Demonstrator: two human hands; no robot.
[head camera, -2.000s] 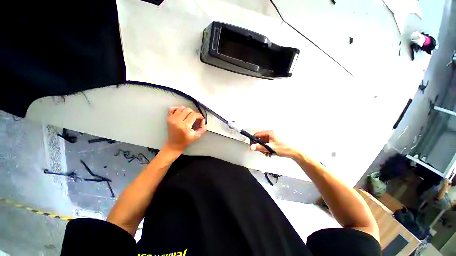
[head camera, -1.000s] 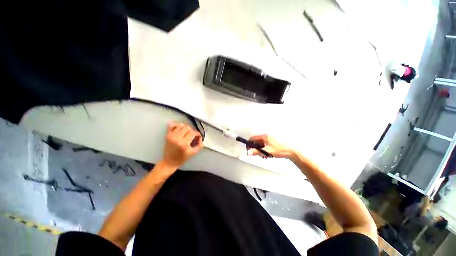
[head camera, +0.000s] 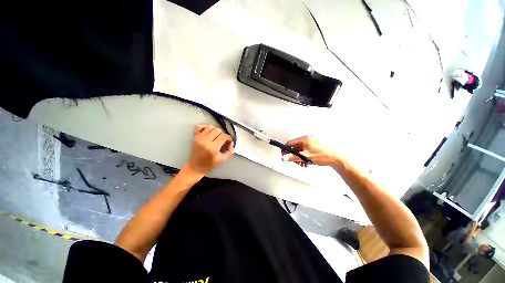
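My right hand (head camera: 303, 152) is closed on the black handles of the fabric shears (head camera: 260, 135), whose silver blades point left along the edge of the off-white pattern piece (head camera: 194, 72). My left hand (head camera: 211, 148) has its fingers curled near the table's front edge, at the end of a thin dark trimming (head camera: 232, 132) that loops from the cut edge; it appears pinched between thumb and fingers. Dark fabric (head camera: 77, 50) lies at the far left and shows as a thin rim under the paper's curved edge. The black tape dispenser (head camera: 290, 76) sits on the paper.
A pink, white and black item (head camera: 466, 81) lies at the far right of the table. A black strip (head camera: 436, 151) is near the right edge. Dark scraps (head camera: 93, 190) litter the floor at left. A metal rack (head camera: 470, 179) stands at right, with part of a person below it.
The camera view has shifted, so the whole scene moves slightly in the frame. Both hands keep nearly the same grips, and the shears stay at about the same place along the paper's edge.
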